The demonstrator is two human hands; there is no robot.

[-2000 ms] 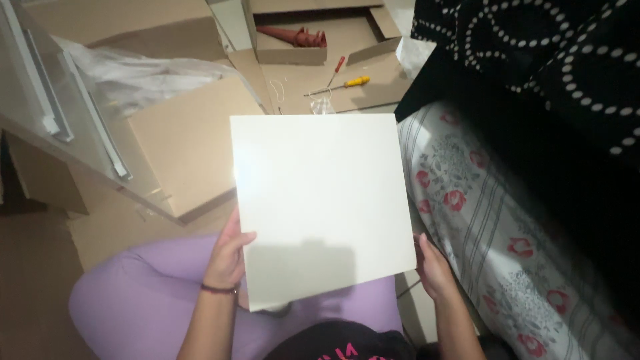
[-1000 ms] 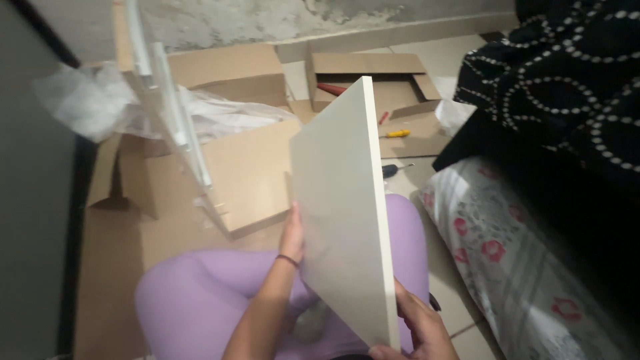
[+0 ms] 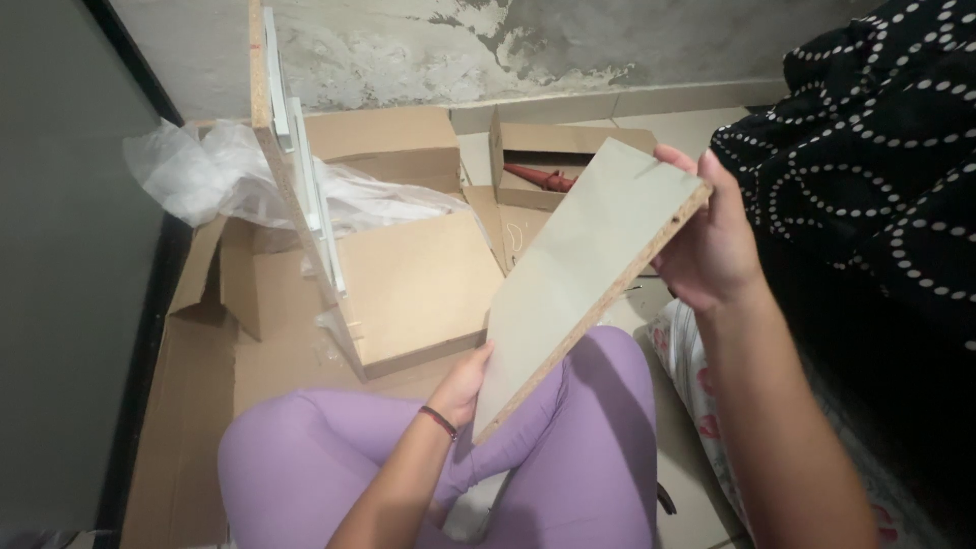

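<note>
A white-faced particleboard panel (image 3: 587, 267) is held tilted above my lap, its raw chipboard edge with a small dark hole facing me. My left hand (image 3: 461, 385) grips its lower left side, and the fingers behind it are hidden. Around the upper right corner closes my right hand (image 3: 713, 236), thumb on top. To the left, an upright particleboard panel (image 3: 293, 183) carries white metal drawer slides (image 3: 316, 206). It stands against a flat wood-coloured panel or box (image 3: 423, 286) on the floor.
Flattened cardboard (image 3: 183, 427) and crumpled plastic wrap (image 3: 221, 175) lie at left. An open cardboard box (image 3: 576, 137) with a red tool-like object (image 3: 541, 178) is near the wall. Black dotted fabric (image 3: 884, 145) and a floral cloth (image 3: 686, 366) border the right, a dark grey panel (image 3: 61, 267) the left.
The white panel has been turned from face-on to edge-on, then tilted so its raw edge shows. My right hand has moved up to its far corner. The view has shifted toward the wall.
</note>
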